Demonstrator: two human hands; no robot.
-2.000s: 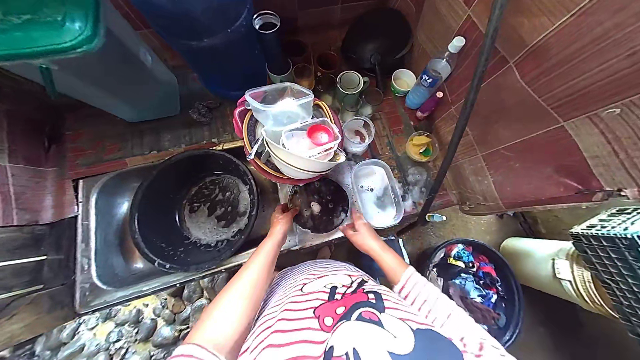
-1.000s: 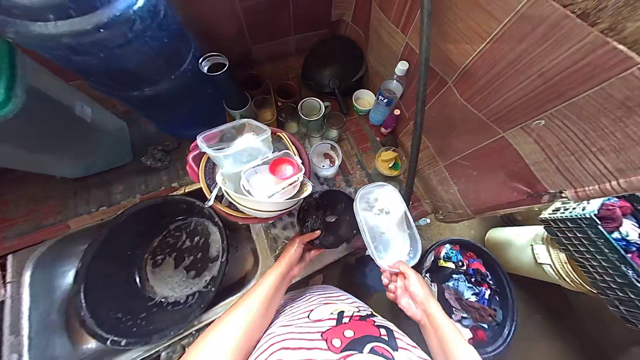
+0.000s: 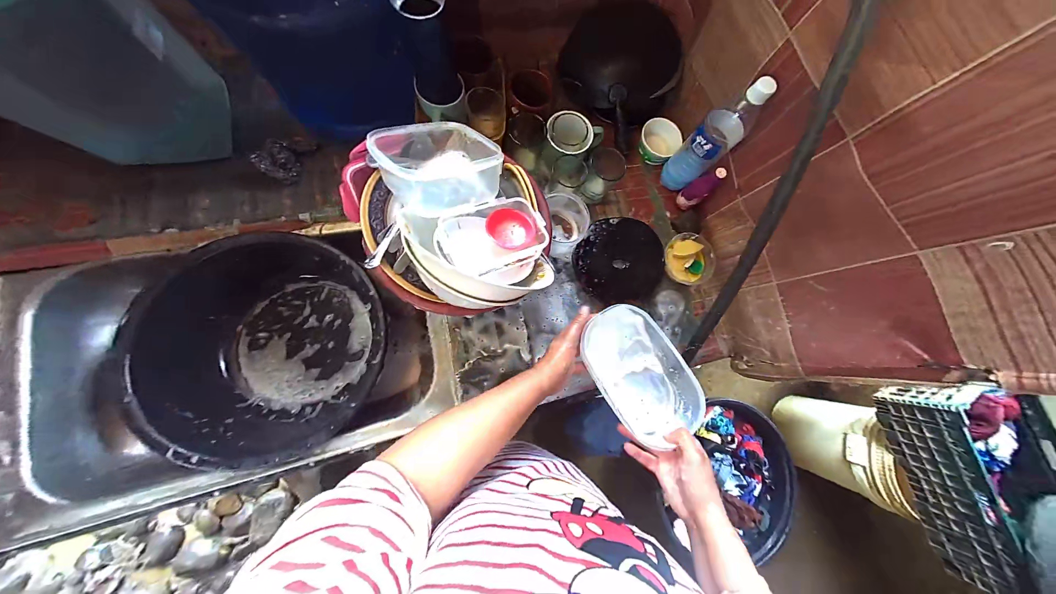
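My right hand [image 3: 681, 474] grips the near end of a clear oval plastic container [image 3: 643, 375], which is tilted over the counter's edge. My left hand [image 3: 565, 351] is at the container's far left rim; whether it grips the rim is hard to tell. Just beyond lies a round black lid or pan [image 3: 619, 260], wet on top. Left of it, a stack of bowls [image 3: 470, 289] holds a clear square container [image 3: 437, 169], a red cup [image 3: 510, 228] and spoons. A small clear tub [image 3: 566, 223] stands between stack and black disc.
A black basin [image 3: 165, 363] with sudsy water fills the steel sink [image 3: 49, 412]. Glasses and mugs [image 3: 569, 132], a wok [image 3: 619, 58] and a bottle [image 3: 709, 140] stand behind. A dark hose [image 3: 784, 190] hangs at right. A tub of clothes [image 3: 784, 528] and a crate [image 3: 949, 487] are lower right.
The black disc has left my left hand and lies farther back on the counter. My left hand has moved to the clear container, which my right hand still holds.
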